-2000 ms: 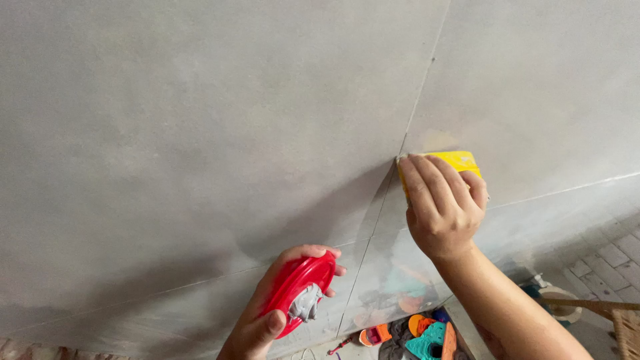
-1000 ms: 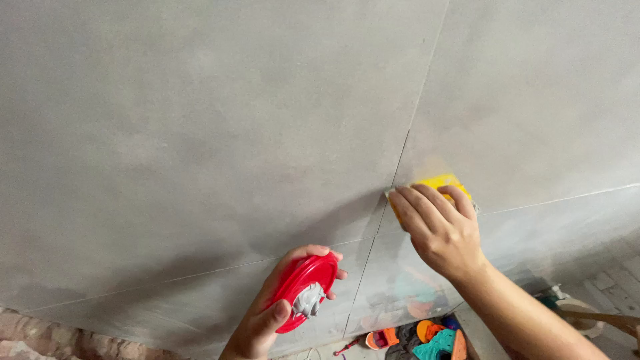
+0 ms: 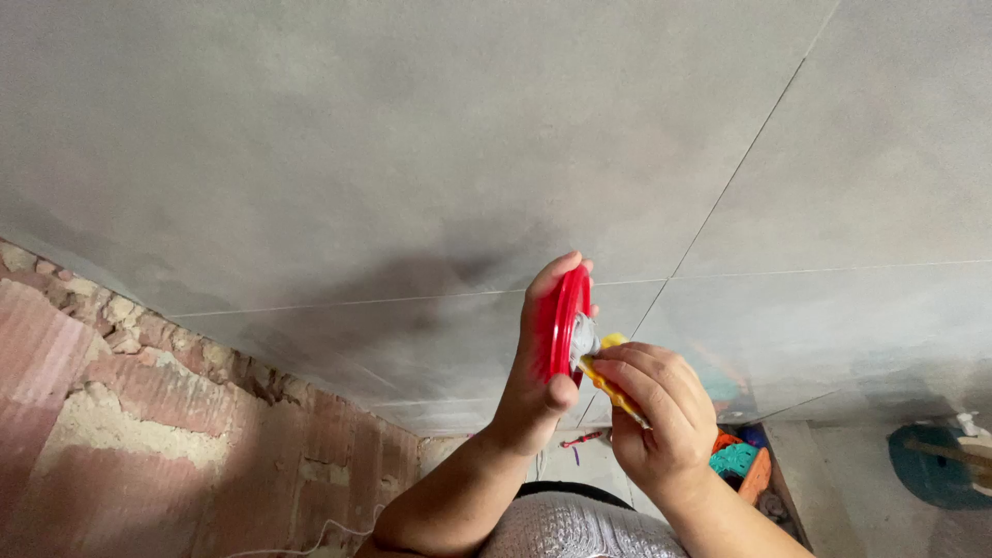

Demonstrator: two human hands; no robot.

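My left hand (image 3: 542, 341) grips a round red plastic lid (image 3: 564, 325), tilted nearly edge-on, with a lump of grey grout-like paste (image 3: 583, 339) on its inner face. My right hand (image 3: 663, 403) pinches a yellow spreader (image 3: 616, 391), its edge touching the paste. Behind both hands stands a wall of large grey tiles (image 3: 434, 155). Thin joints cross just above my right hand; the upright joint (image 3: 736, 174) looks dark over much of its length, and the level joint (image 3: 814, 270) looks pale.
A rough, broken brick wall (image 3: 147, 434) meets the tiles at left. Below are a red-handled tool (image 3: 581, 439) on the floor, a box (image 3: 787, 496) with orange and teal items, and a dark teal bucket (image 3: 922, 465) at far right. A white cable (image 3: 333, 527) hangs lower left.
My right hand has left the upright joint and moved down and left with the spreader to the paste. My left hand has turned the lid more edge-on. The view has shifted toward the brick wall.
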